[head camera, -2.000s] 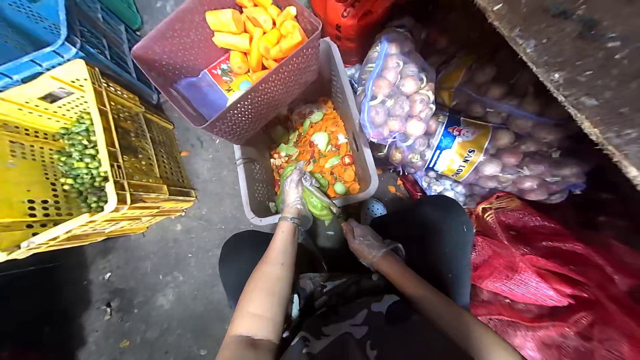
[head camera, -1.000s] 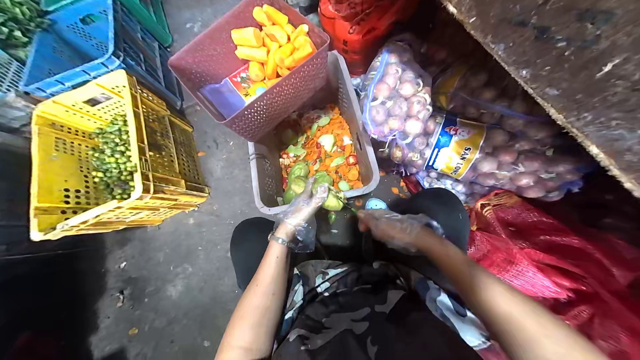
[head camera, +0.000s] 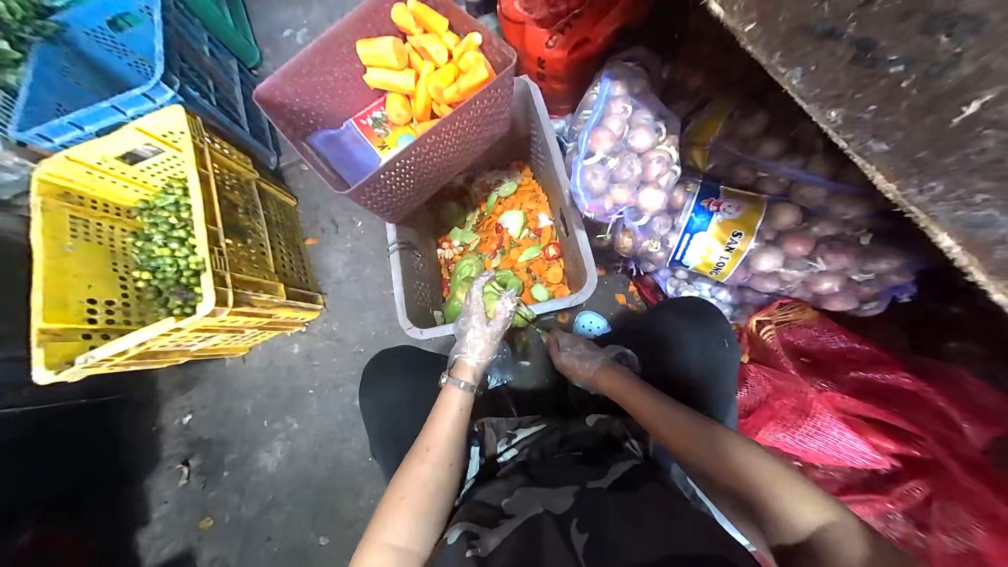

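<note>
My left hand (head camera: 482,321), in a clear plastic glove, holds a green vegetable (head camera: 508,285), perhaps a bell pepper or chayote, over the near edge of a grey plastic crate (head camera: 584,268). My right hand (head camera: 579,358), also gloved, is closed on a thin tool, likely a knife (head camera: 537,326), whose tip points at the vegetable; its handle is hidden in my fist. Orange carrot scraps (head camera: 535,197), green pieces and bits of red lie in the crate. More green vegetables (head camera: 465,276) lie beside my left hand.
A maroon basket (head camera: 303,90) of peeled carrots (head camera: 429,63) rests on the crate's far side. At left stand a yellow crate (head camera: 71,260) with small green fruits (head camera: 167,252) and a blue crate (head camera: 94,79). Net bags of onions (head camera: 630,150) and a red mesh sack (head camera: 858,417) lie at right.
The green vegetable in my left hand was lower and longer-looking two seconds ago. My right hand has moved closer to my left hand since one second ago.
</note>
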